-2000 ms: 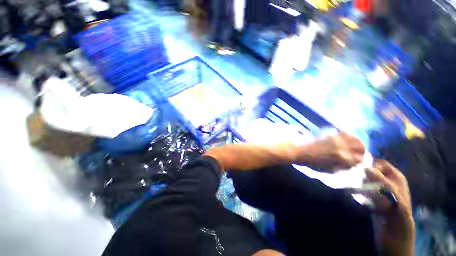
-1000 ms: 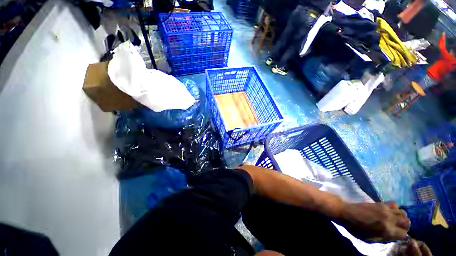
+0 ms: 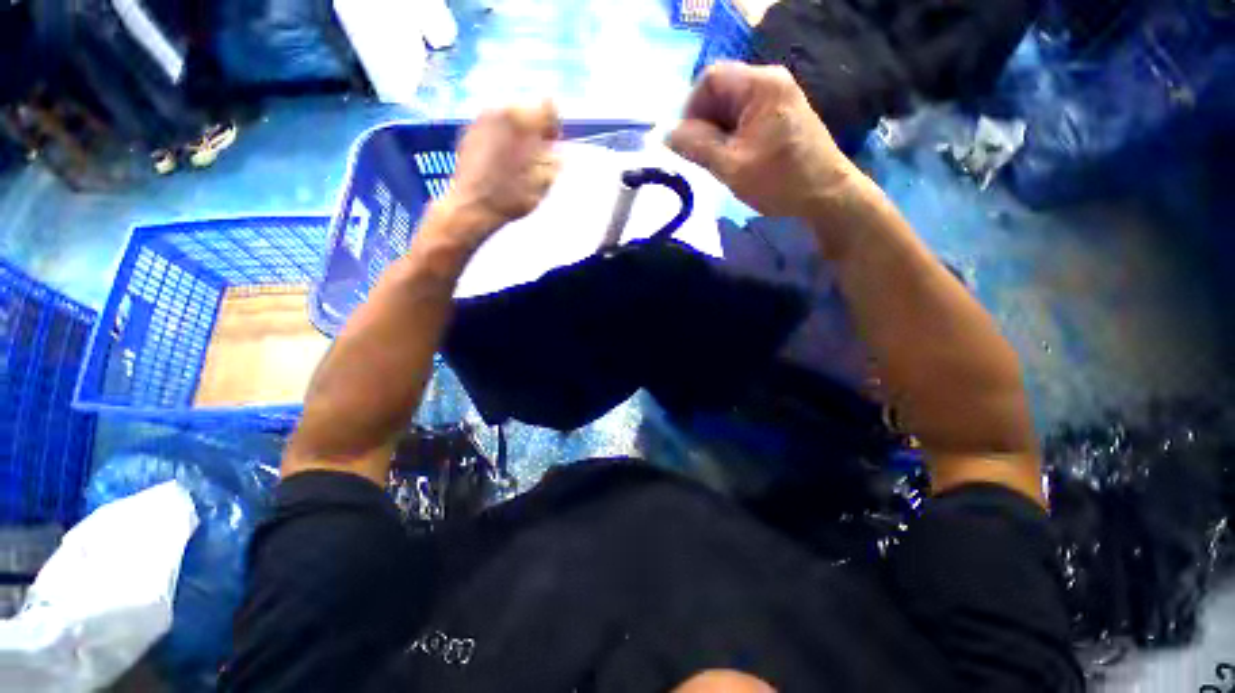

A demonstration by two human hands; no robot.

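My left hand and my right hand are raised in front of me, fingers closed, a little apart. A thin whitish poly bag stretches between them over the basket and appears pinched at its edge by both hands. Below it a dark garment hangs upright, its shoulders showing. A large black hanger hook with a pale stem rises from its top, between and below my hands. The exact grip of the fingers is not clear. The dark blue plastic basket stands behind, with white film in it.
A brighter blue crate with a tan board stands at the left, another crate beyond it. A white plastic sack lies over blue plastic at lower left. Shiny black bagged garments lie at the right. A dark pile is at upper right.
The view has swung to the right and steadied. Both hands have come to the centre, raised and apart, with film between them. The garment and hook now show in front of me.
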